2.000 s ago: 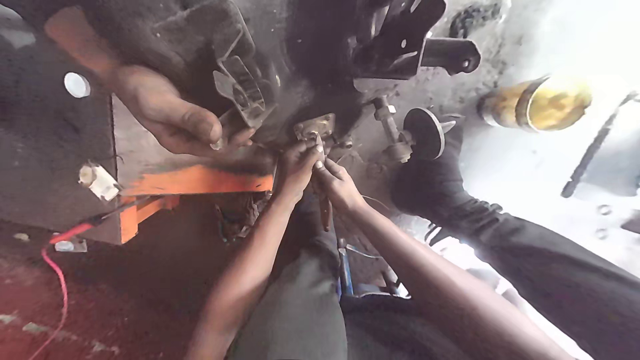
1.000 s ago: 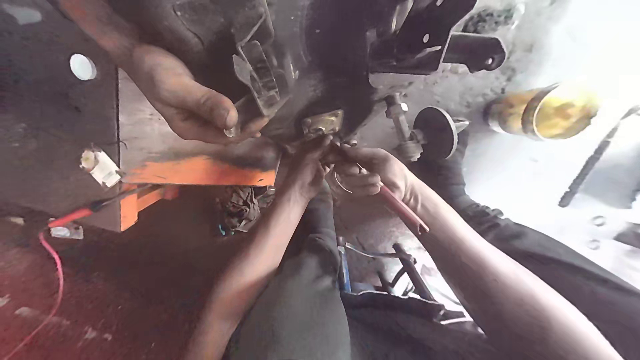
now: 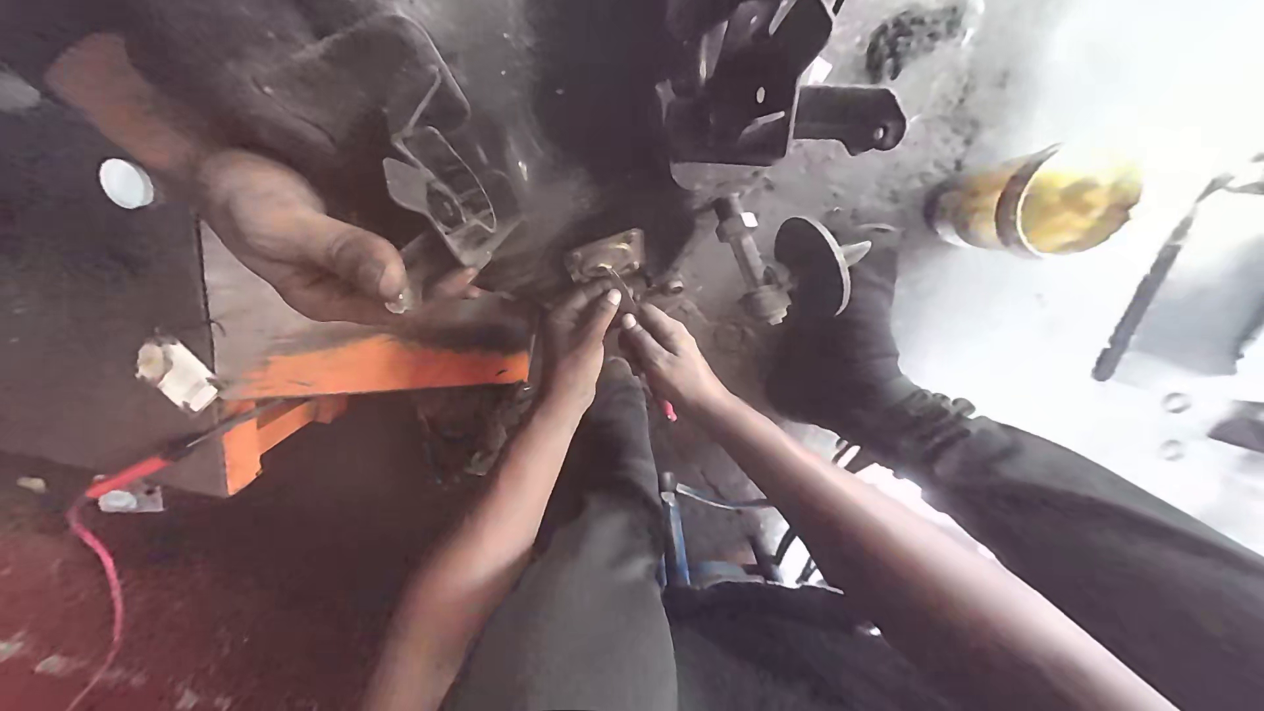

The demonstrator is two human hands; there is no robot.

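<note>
My left hand [image 3: 583, 331] and my right hand [image 3: 671, 355] meet at the middle of the view, fingertips pinched on a thin, dark metal piece [image 3: 625, 293]. What exactly it is cannot be made out. Just beyond the fingertips lies a small brass-coloured metal plate [image 3: 605, 256]. A red tip [image 3: 669, 409] shows below my right hand, perhaps the end of a thin tool or rod partly hidden by that hand.
Another person's hand [image 3: 306, 237] reaches in at upper left beside a bent metal bracket [image 3: 449, 197]. An orange-edged metal bench [image 3: 385, 367] stands below it. To the right are a large bolt [image 3: 749, 259], a metal disc [image 3: 815, 267], a black bracket [image 3: 736, 118] and a yellow can [image 3: 1037, 202].
My right hand has turned and now meets the left at the fingertips; one second ago it was curled round a reddish rod that pointed down to the right.
</note>
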